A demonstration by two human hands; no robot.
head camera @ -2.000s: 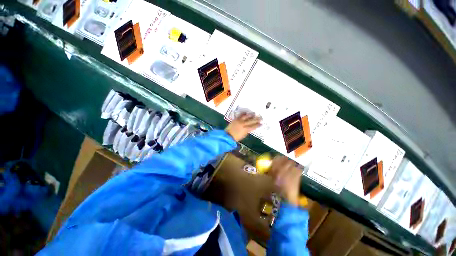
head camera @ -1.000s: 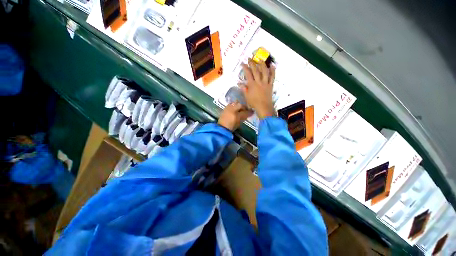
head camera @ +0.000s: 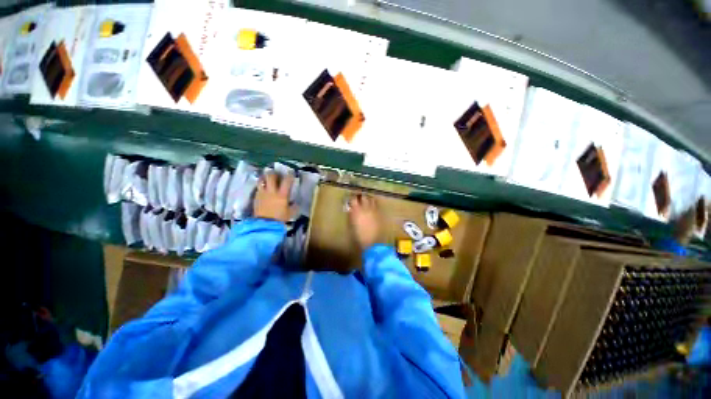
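Observation:
My left hand (head camera: 274,195) is on the right end of the rows of white-grey pouches (head camera: 191,187); I cannot tell whether its fingers grip one. My right hand (head camera: 363,218) is over the left part of the shallow brown working carton (head camera: 468,273), with a small white thing at its fingertips, too small to make out. Several yellow charger plugs (head camera: 422,260) and white coiled cables (head camera: 412,230) lie in the carton's right part. Beyond, an open retail box base (head camera: 249,93) holds a yellow plug and a pouch. A base with no plug showing (head camera: 409,117) stands farther right.
Box lids with an orange-black phone picture (head camera: 480,134) alternate with bases along the green belt (head camera: 62,160). Brown cartons (head camera: 538,288) and a divided carton (head camera: 655,327) with a dense cell grid stand at the right. A blue-sleeved person's arm shows at the far right edge.
Both hands have left the retail box and moved back towards me, the left to the pouches, the right to the carton. The view has turned, and the filled box now shows farther left.

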